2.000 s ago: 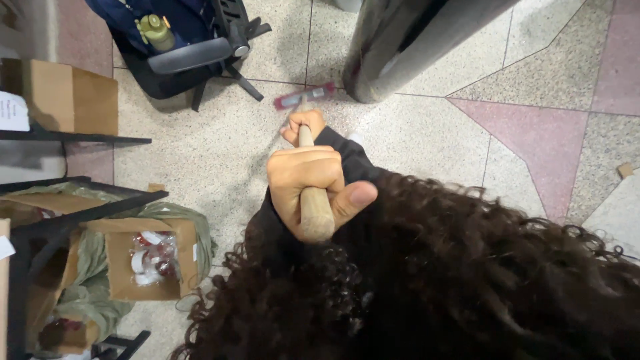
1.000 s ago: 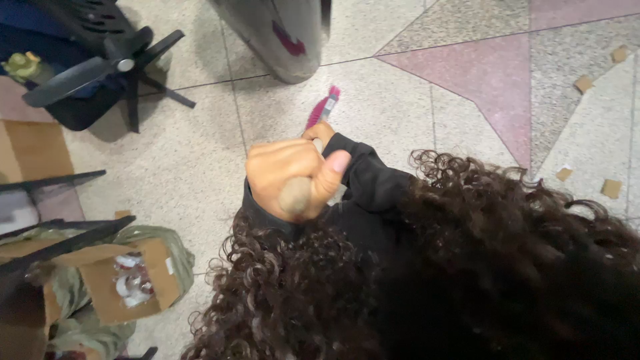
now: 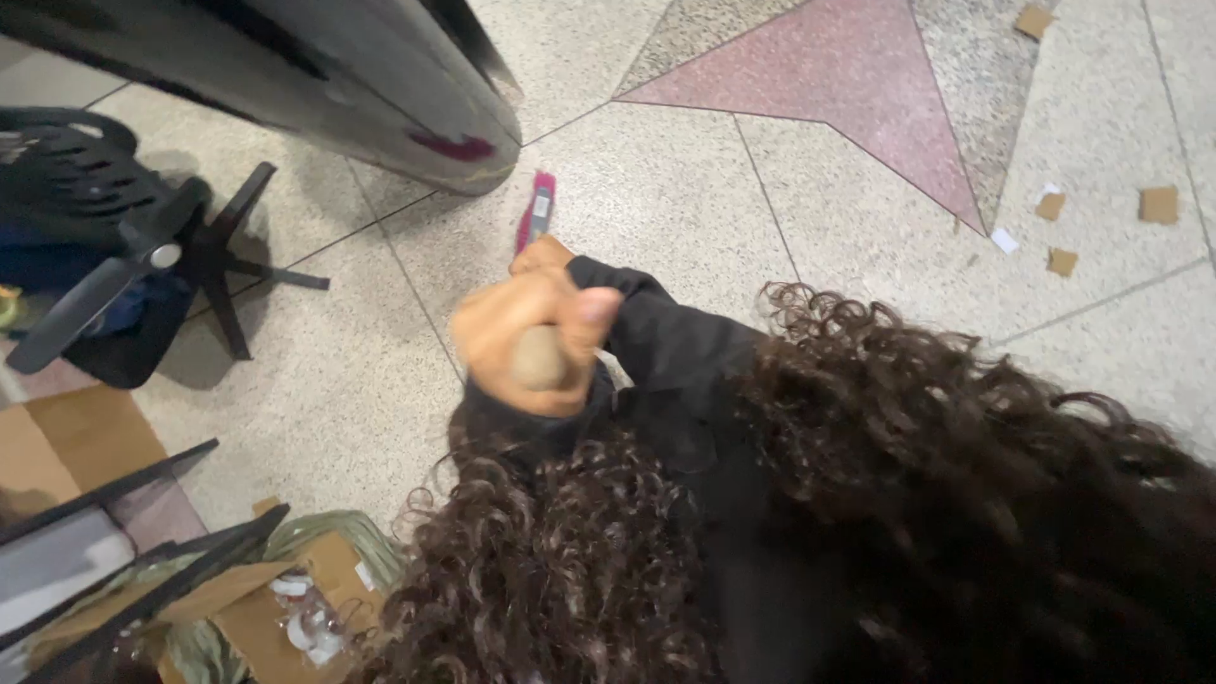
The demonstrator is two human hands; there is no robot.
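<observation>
My left hand (image 3: 527, 332) is wrapped around the rounded top end of a wooden handle (image 3: 539, 358), thumb on the right side. Lower down and farther off, my right hand (image 3: 543, 255) grips the same handle, partly hidden behind the left one. Past the right hand, a broom head (image 3: 540, 204) with pink bristles and a grey block rests on the speckled floor, near the foot of a dark metallic column. Most of the handle is hidden by my hands. Black sleeves cover both forearms.
The wide column (image 3: 456, 142) stands at upper left. A black swivel chair (image 3: 214, 242) is at the left. An open cardboard box (image 3: 249, 617) with plastic-wrapped items lies lower left, beside a black frame (image 3: 180, 551). Cardboard scraps (image 3: 1158, 205) lie on the floor at right. Curly hair blocks the lower view.
The broom head has turned from lying crosswise to pointing away from me. Both hands have kept hold of the handle. The view has shifted to the right.
</observation>
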